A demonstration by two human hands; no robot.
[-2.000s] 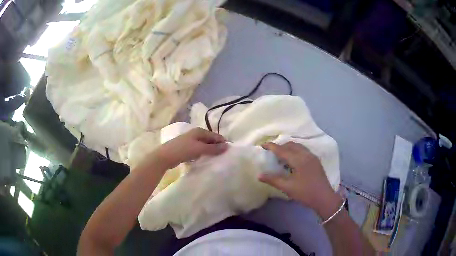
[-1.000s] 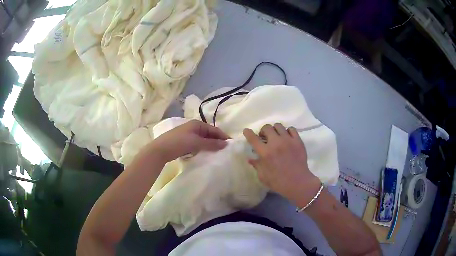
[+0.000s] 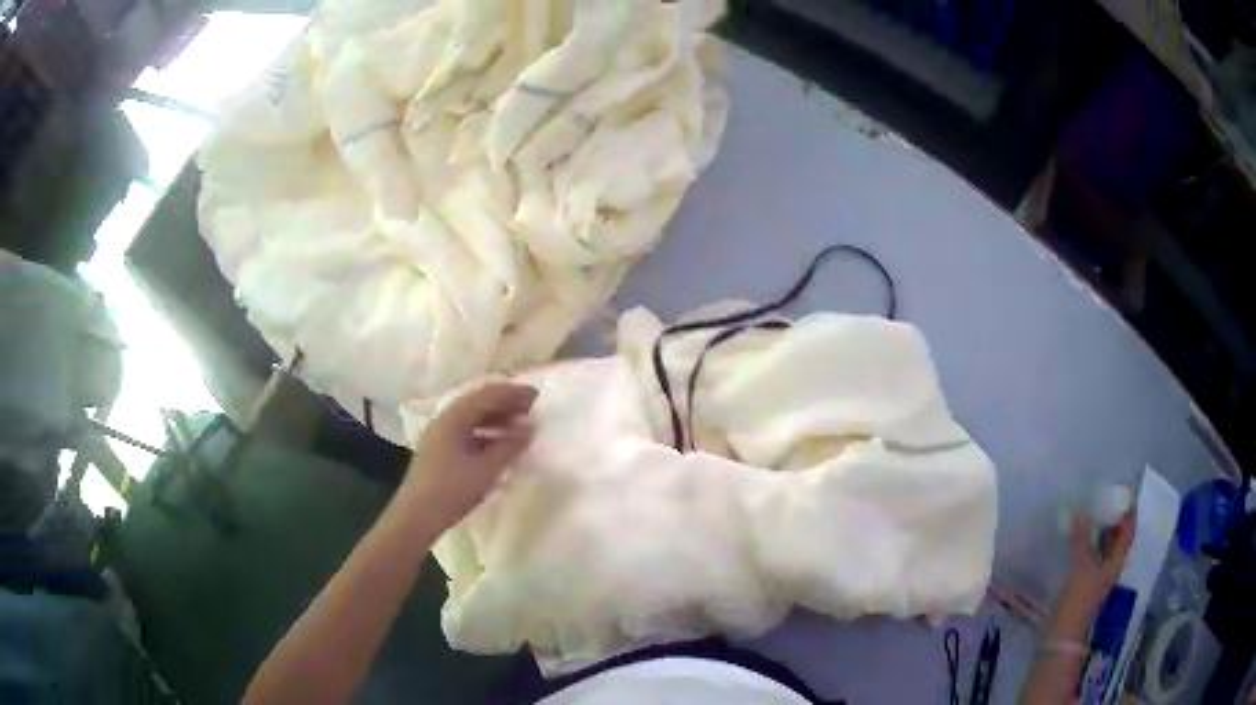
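A cream top (image 3: 620, 537) lies bunched on the table in front of me. Its black drawstring (image 3: 788, 298) comes out at the neck opening and loops away over the table. My left hand (image 3: 475, 444) is over the top's left end, its fingers loosely bent with gaps between them and no tool seen in it. My right hand (image 3: 1098, 558) is far off at the table's right side, small in view, with a small white block (image 3: 1110, 507) at its fingertips. Its grip on the block is blurred.
A large cream garment pile (image 3: 441, 207) lies at the table's far left. Dark snips (image 3: 986, 664) and a thin black loop (image 3: 953, 661) lie near the right front. A blue-faced box, tape roll (image 3: 1175, 656) and blue bottle part (image 3: 1209, 512) are at the right end.
My right hand has left the top and moved far right to the white block. My left hand has let go of the neck area and moved left. The view has shifted.
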